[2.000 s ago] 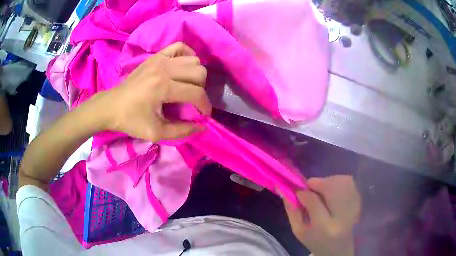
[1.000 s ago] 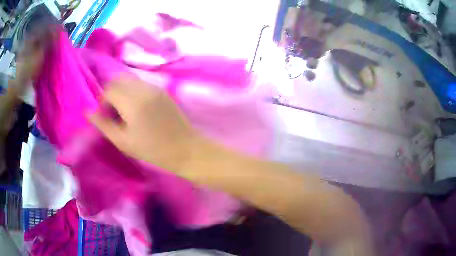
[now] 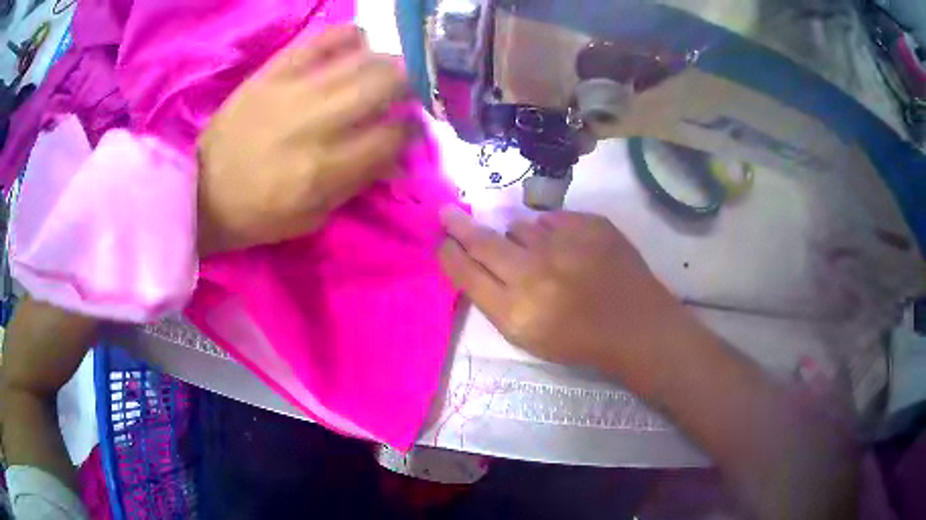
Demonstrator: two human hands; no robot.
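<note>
The hot-pink garment (image 3: 345,315) lies on the machine table left of the needle area, one corner hanging over the front edge. A pale pink part (image 3: 112,223) of it wraps around my left wrist. My left hand (image 3: 310,137) is on the cloth, fingers bent, slightly blurred; its fingertips are partly hidden. My right hand (image 3: 548,279) pinches the cloth's right edge near the needle. The sewing machine head (image 3: 650,91) stands behind, with the presser foot area (image 3: 498,168) under bright light.
Scissors with dark green and yellow loop handles (image 3: 680,183) lie under the machine arm. A ruler scale (image 3: 579,404) runs along the table's front, with loose threads (image 3: 467,391) on it. A blue lattice basket (image 3: 137,432) is at lower left. A small pinkish item lies at right.
The garment has been turned and laid flatter beside the needle. My left hand is now through the pale pink part. My right hand has come to the cloth's edge. The view has moved closer to the machine.
</note>
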